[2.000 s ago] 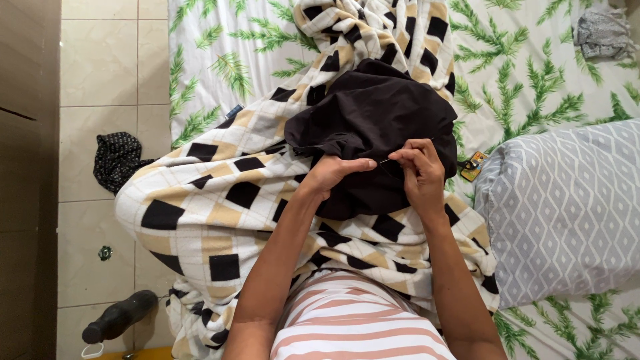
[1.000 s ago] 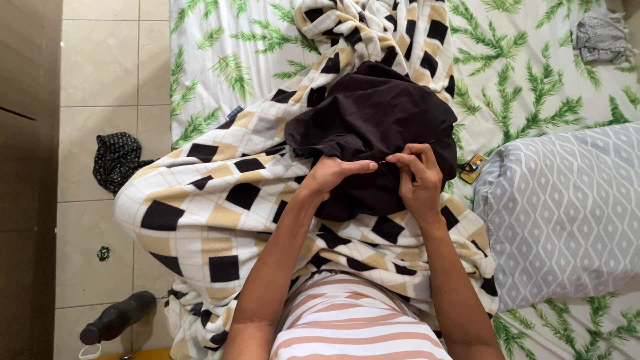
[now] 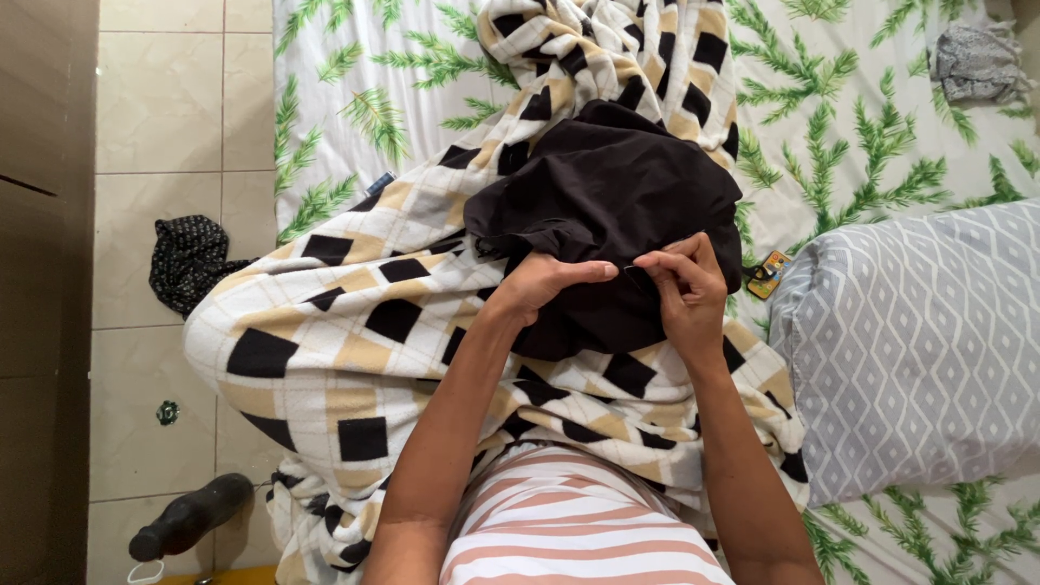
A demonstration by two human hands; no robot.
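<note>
A dark cloth (image 3: pixel 617 187) lies bunched over the checked blanket (image 3: pixel 390 325) that covers my lap. My left hand (image 3: pixel 548 280) grips a fold of this cloth, its thumb pointing right along the top and its fingers hidden beneath. Close to that thumb tip, my right hand (image 3: pixel 686 272) has thumb and index finger pinched together. A thin, light, needle-like thing (image 3: pixel 631 269) shows at those fingertips; it is too small to identify for certain. The other fingers of my right hand are curled on the cloth.
A grey patterned pillow (image 3: pixel 918 349) lies at right, near a small yellow packet (image 3: pixel 769 275) on the leaf-print sheet (image 3: pixel 853 146). Crumpled grey cloth (image 3: pixel 981 61) is at the upper right. Black patterned cloth (image 3: pixel 188 264) and a dark bottle (image 3: pixel 191 517) are on the tiled floor.
</note>
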